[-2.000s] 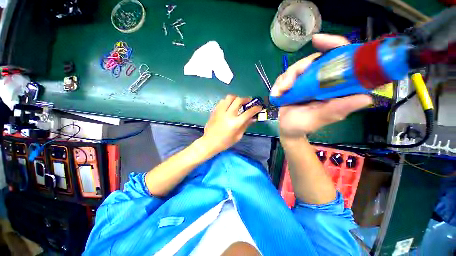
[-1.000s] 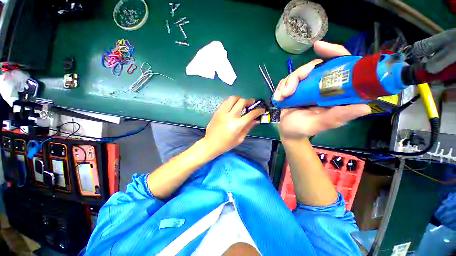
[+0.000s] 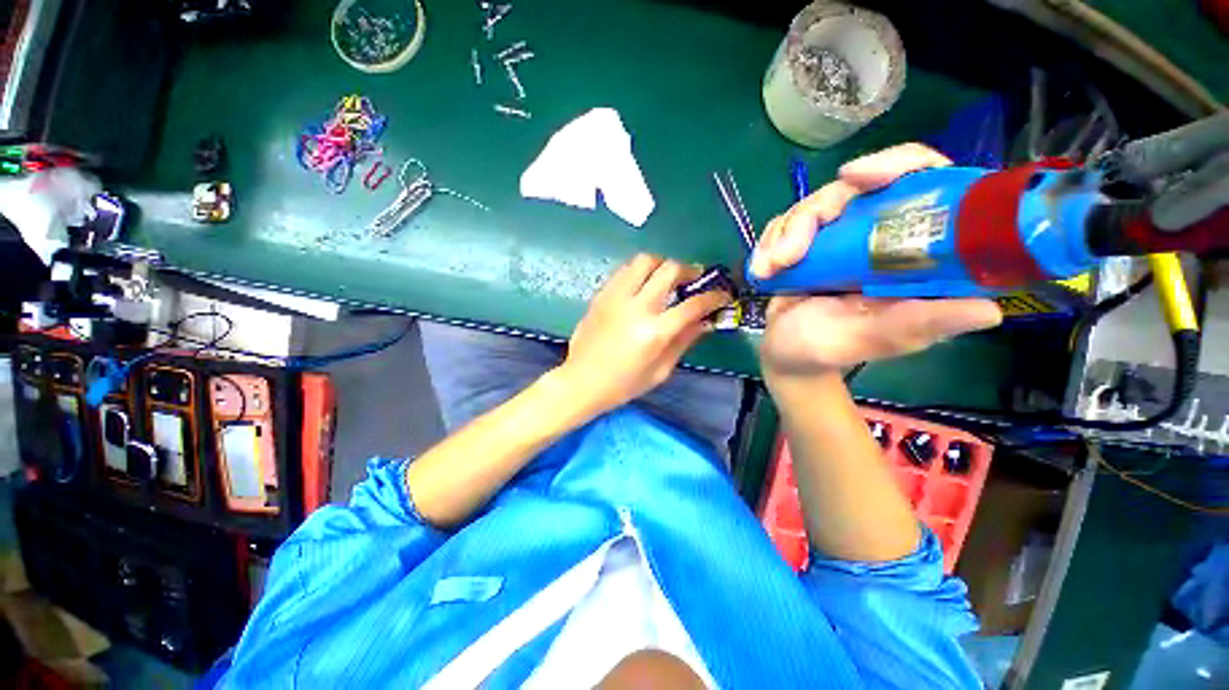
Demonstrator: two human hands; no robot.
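Observation:
My left hand [image 3: 636,330] holds a small black device module [image 3: 702,285] in its fingertips at the front edge of the green mat. A yellow and pale part shows at the module's right side. My right hand [image 3: 842,276] grips a thick blue electric screwdriver [image 3: 910,236] with a red band, lying nearly level. Its narrow end is at the module; the exact contact point is too small to tell. My fingers partly cover both things.
On the green mat [image 3: 445,249] are a white wipe [image 3: 593,167], tweezers [image 3: 735,205], a screw pot [image 3: 834,76], a round dish [image 3: 379,30], a coloured tangle [image 3: 342,139] and a wire loop [image 3: 402,202]. A red compartment tray [image 3: 954,502] sits below right. Orange-framed units [image 3: 247,445] are at left.
The whole view has shifted slightly, so the bench items appear further right. Both hands keep their holds on the module and the screwdriver, whose rear end appears slightly lower than at first.

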